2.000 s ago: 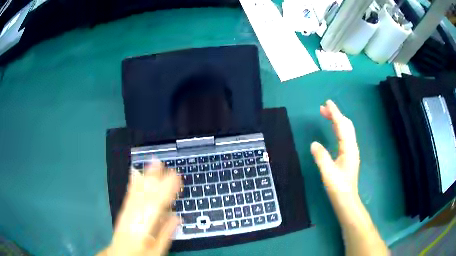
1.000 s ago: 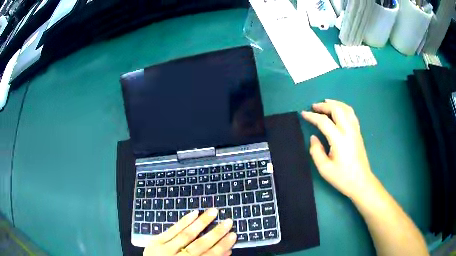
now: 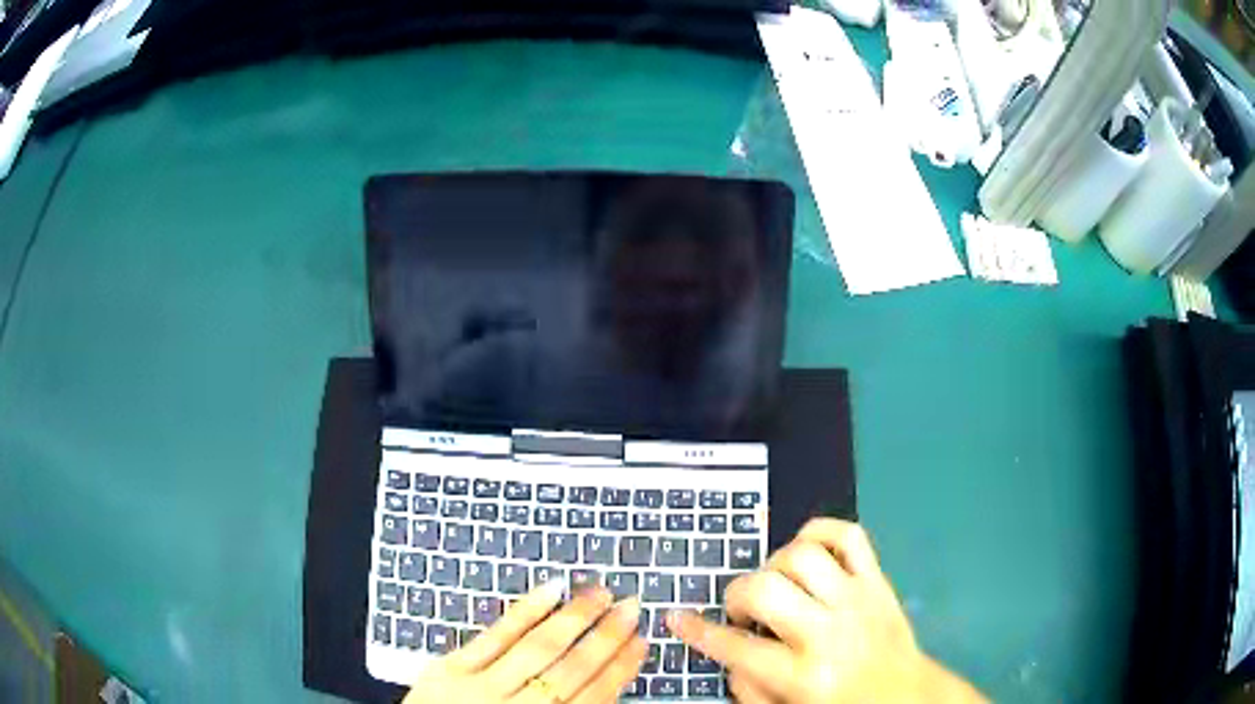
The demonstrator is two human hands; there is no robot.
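Note:
The silver-grey mini laptop (image 3: 454, 468) lies open on a black foam pad (image 3: 337, 550), with its glossy black screen (image 3: 578, 303) at the back showing dim reflections. My left hand (image 3: 544, 653) lies with its fingers flat on the lower middle of the keyboard (image 3: 454, 536). My right hand (image 3: 812, 619) is at the keyboard's lower right, its index finger pointing onto the keys near my left fingertips and its other fingers curled. Neither hand grips anything. Both wrists run to the bottom of the picture.
A long white paper strip (image 3: 867, 179) and clear film lie at the back right. A label card (image 3: 1009, 250), a metal post (image 3: 1067, 131) and a white tool cup (image 3: 1163, 193) stand beyond. Black foam sheets (image 3: 1170, 481) are stacked at the right edge. Silver pieces on black foam show at upper left.
My right hand has moved left from the mat onto the keyboard. My left hand stays on the keys. The laptop now sits straighter on the pad, and the camera view has shifted.

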